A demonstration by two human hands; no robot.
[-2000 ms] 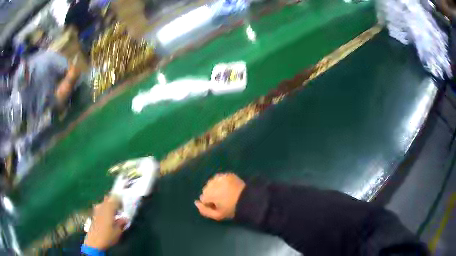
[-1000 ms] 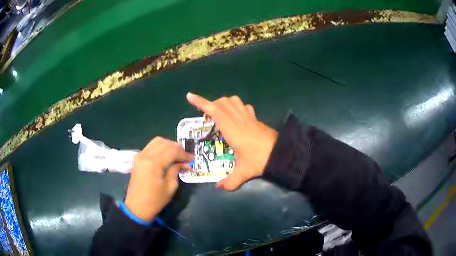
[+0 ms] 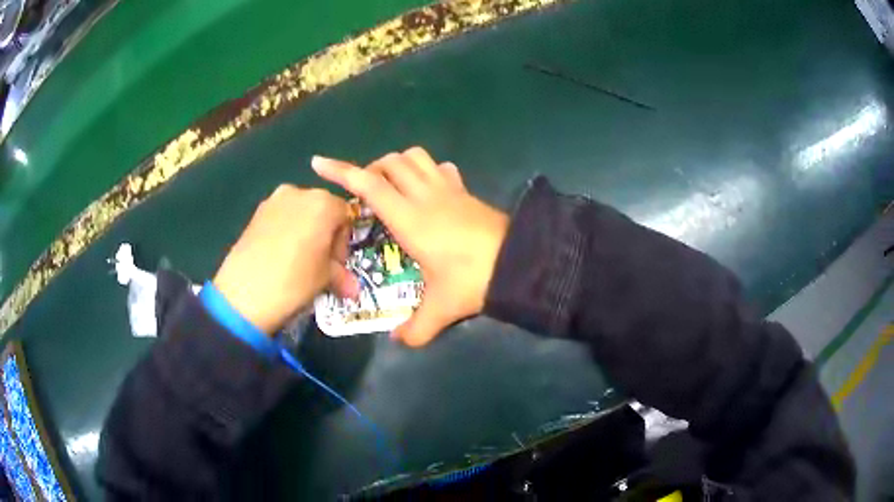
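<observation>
The open white housing (image 3: 365, 325) lies on the dark green bench with the green circuit board (image 3: 394, 267) inside. My right hand (image 3: 431, 240) grips its right side, with the thumb at the lower edge and the index finger reaching over the top. My left hand (image 3: 294, 253) is on the left part of the housing, its fingertips down at the board and covering it. What the fingertips pinch is hidden. A dark lead wire shows beside my left thumb. The bagged white cord (image 3: 141, 299) lies to the left, partly behind my left sleeve.
A blue wrist strap band (image 3: 233, 319) is on my left wrist, its cord (image 3: 343, 400) running toward the bench edge. A worn yellow-brown rail (image 3: 221, 125) borders the brighter green conveyor (image 3: 186, 49). A thin dark rod (image 3: 588, 85) lies upper right. A blue-and-white parts tray (image 3: 27, 431) is at far left.
The housing came from the rail area to the bench before me. Since one second ago, my left hand has moved up and further over the board, and its sleeve now covers part of the bagged cord.
</observation>
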